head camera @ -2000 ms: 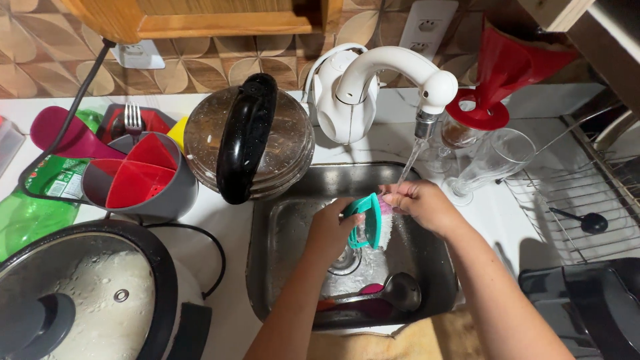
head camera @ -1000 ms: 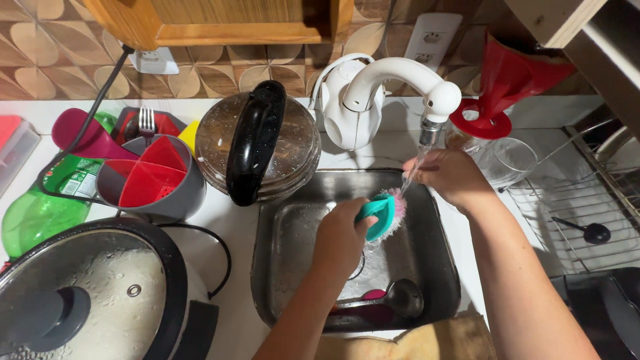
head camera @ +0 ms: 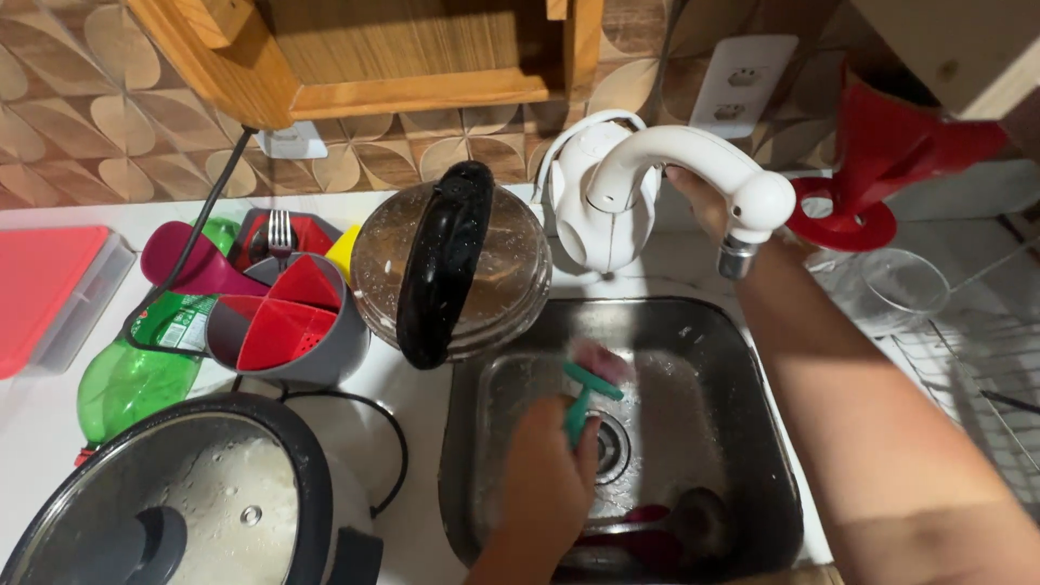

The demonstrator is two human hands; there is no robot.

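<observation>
My left hand (head camera: 554, 463) grips the teal handle of a small brush (head camera: 591, 382) over the steel sink (head camera: 743, 390). Its pinkish bristle end is blurred and points up and away from the hand. My right hand (head camera: 700, 203) reaches behind the white curved faucet (head camera: 691, 150); the spout hides most of its fingers, so what it touches cannot be told. No water stream shows under the spout. At the sink's bottom, in shadow, lie a dark ladle (head camera: 700, 520) and a magenta utensil (head camera: 647, 513).
Left of the sink stand a pot with a black-handled glass lid (head camera: 512, 276), a gray and red utensil holder (head camera: 349, 349), a green bottle (head camera: 138, 382) and a rice cooker (head camera: 317, 479). At right are a red filter holder (head camera: 873, 154), a clear glass (head camera: 902, 284) and a wire rack (head camera: 967, 374).
My right hand has moved from the water stream to behind the faucet. The stream has stopped. My left hand holds the brush lower, away from the spout.
</observation>
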